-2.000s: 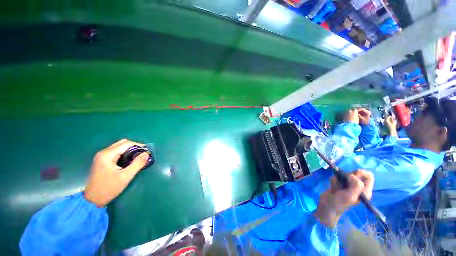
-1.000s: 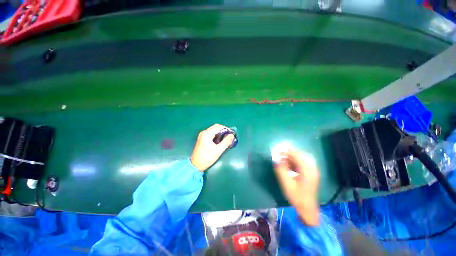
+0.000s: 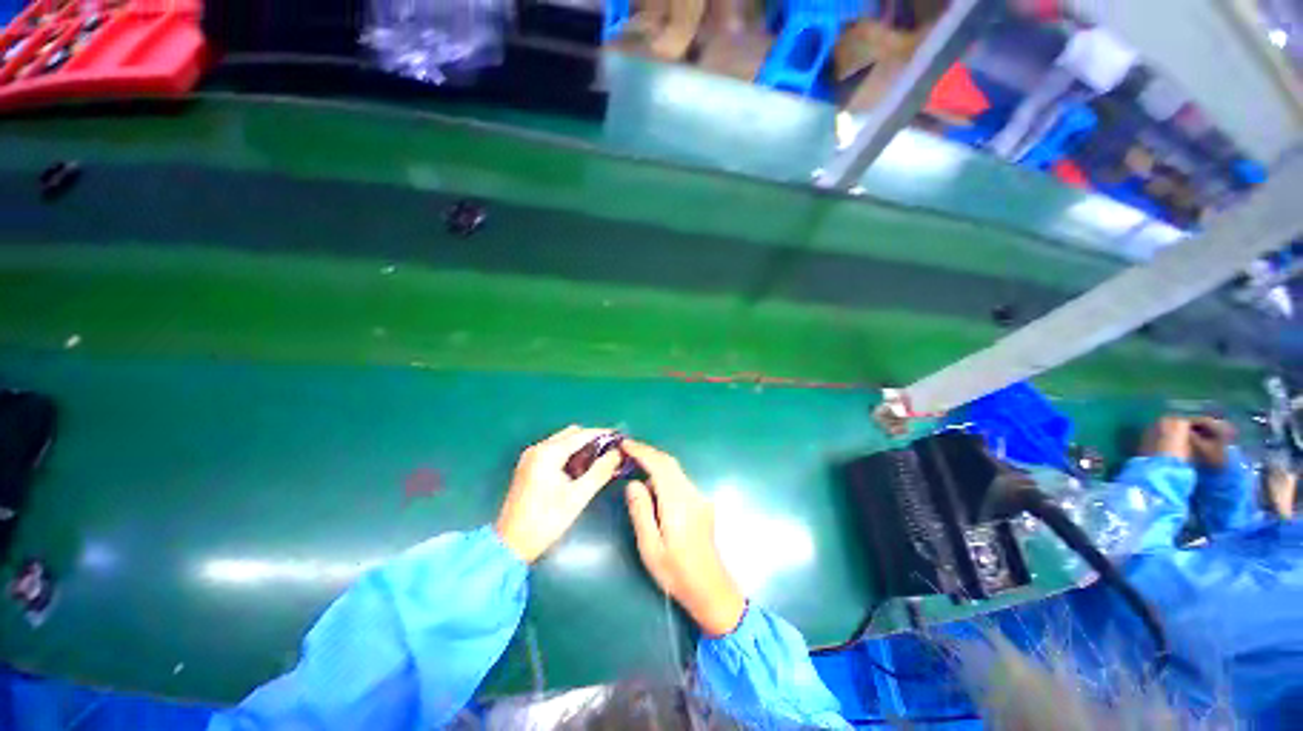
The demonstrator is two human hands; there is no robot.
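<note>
A small round black unit (image 3: 589, 454) is held above the green bench top (image 3: 286, 443). My left hand (image 3: 543, 493) grips it between thumb and fingers. My right hand (image 3: 677, 531) is against its right side, with fingertips at the unit's edge. Whether the right fingers pinch a small part is too small to see. The black soldering station (image 3: 936, 517) stands to the right, with a thick black cable (image 3: 1093, 550) at its holder.
A conveyor belt (image 3: 643, 257) with spaced black units (image 3: 465, 216) runs beyond the bench. A grey-white post (image 3: 1100, 321) rises at the right, a blue bundle (image 3: 1020, 424) by its foot. Another person's hands (image 3: 1195, 440) are at far right. A red tray (image 3: 115, 57) is far left.
My right hand has left the soldering iron at the right and come over to the black unit at my left hand. My left hand still holds the unit. The camera view has swung.
</note>
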